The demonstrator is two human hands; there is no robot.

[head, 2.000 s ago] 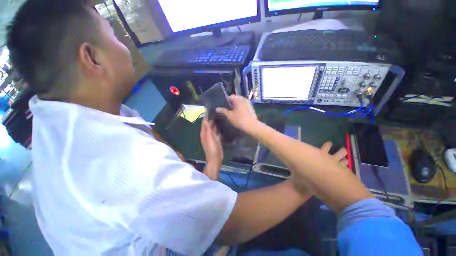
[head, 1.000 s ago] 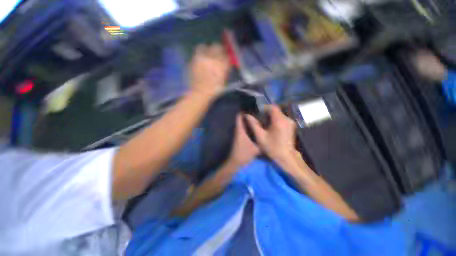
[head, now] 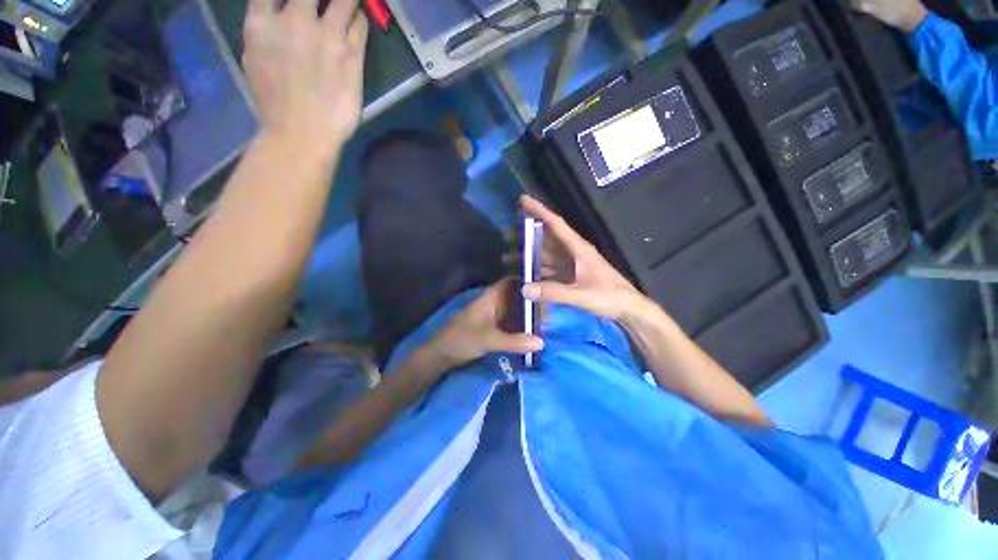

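A slim smartphone (head: 532, 287) is seen edge-on, upright in front of my blue jacket. My left hand (head: 488, 325) holds its lower end from the left. My right hand (head: 585, 279) holds it from the right, with fingers along its upper part. The phone's faces are mostly hidden at this angle. A black phone tray (head: 700, 252) stands to the right, with one phone (head: 638, 136) in its top slot showing a bright white area.
A second black tray (head: 766, 109) holds several phones farther right. Another person's arm (head: 235, 263) reaches across the left onto the bench. A blue sleeve and hand (head: 950, 63) show at top right. A metal-framed plate (head: 482, 38) juts from the bench; a blue frame (head: 914, 438) lies lower right.
The view has swung down and right towards the lap and trays. Both hands now hold the phone edge-on; earlier, a hand held a dark slab over the bench.
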